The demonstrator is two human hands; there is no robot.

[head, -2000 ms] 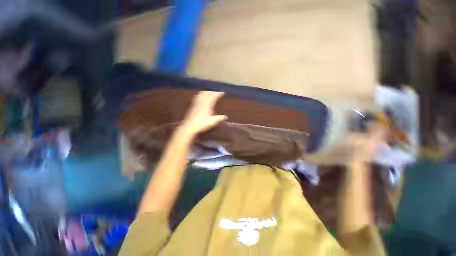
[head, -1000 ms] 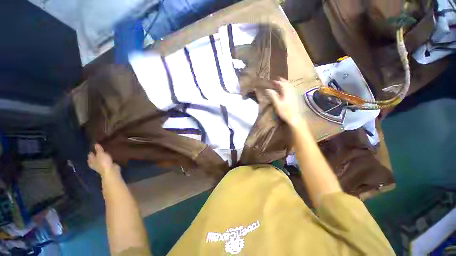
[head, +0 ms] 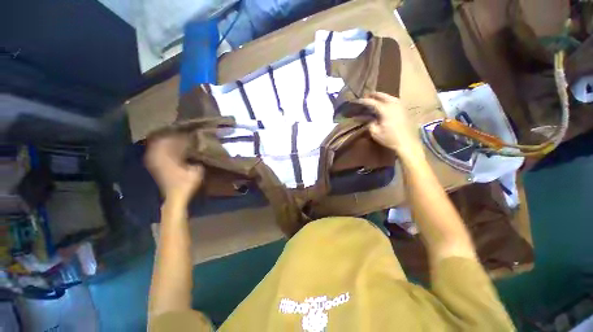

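A brown garment [head: 351, 146] lies spread open over a dark padded board [head: 364, 180], which shows along the garment's near side. Its white lining [head: 260, 97] with dark bands faces up in the middle. My right hand [head: 388, 123] grips a brown edge of the garment right of the lining. My left hand [head: 172, 170] is blurred at the garment's left side; whether its fingers hold the cloth cannot be told. A steam iron [head: 452, 142] with an orange-brown handle rests on a pale sheet to the right, untouched.
A ribbed hose [head: 560, 97] runs from the iron to the upper right. Tan cardboard [head: 208, 238] covers the table. A blue padded piece [head: 199, 55] stands behind the garment. Brown cloth [head: 487, 227] lies low at the right, more brown cloth [head: 500, 45] at the upper right.
The garment, face down on the board at first, is now spread with its striped lining up. Since the last frame my left hand has moved inward and up. The iron, held by my right hand before, lies released.
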